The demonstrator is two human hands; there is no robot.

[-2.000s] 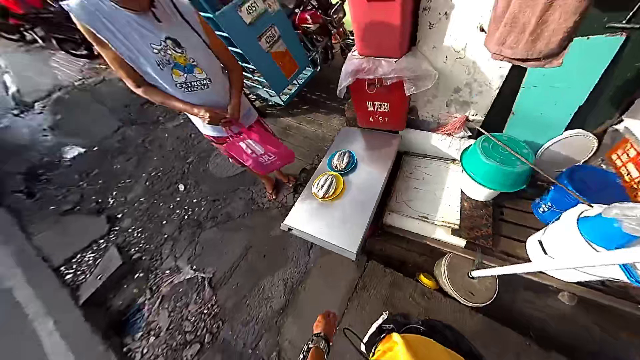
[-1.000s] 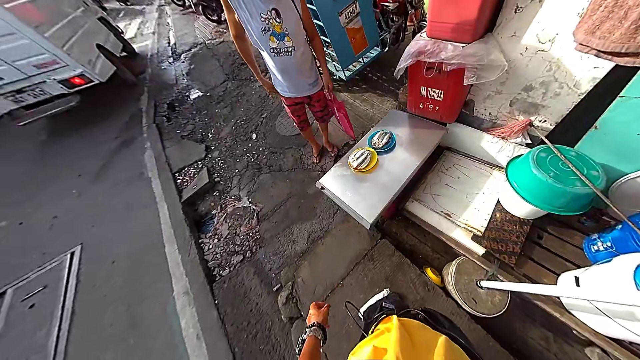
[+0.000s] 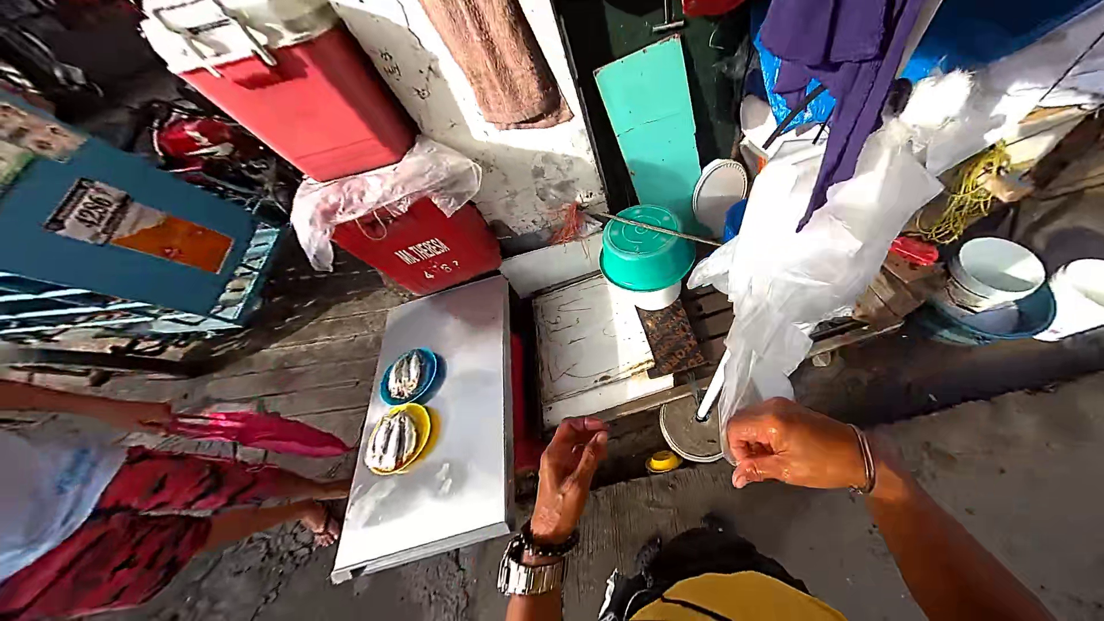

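Observation:
My left hand (image 3: 569,479), with a metal watch at its wrist, is raised just right of the metal-topped table (image 3: 470,345), its fingers curled with a gap to the thumb and nothing seen between them. My right hand (image 3: 772,444) is closed on the lower end of a white translucent plastic bag (image 3: 802,250). The bag hangs beside a purple cloth (image 3: 841,95). On the table, several fish (image 3: 392,442) lie on a yellow plate (image 3: 424,423), and more fish lie on a blue plate (image 3: 430,366) touching or close behind it.
A person's arm (image 3: 78,407) holds a pink bag (image 3: 259,431) left of the table. Red containers (image 3: 414,246) stand behind it. A green basin (image 3: 647,250) sits upside down on a white bucket near wooden slats. White buckets (image 3: 1000,267) are at right; a yellow object (image 3: 663,461) lies low.
The view has swung right. My right hand has come into view, closed on the white plastic bag. My left hand is raised higher, beside the table.

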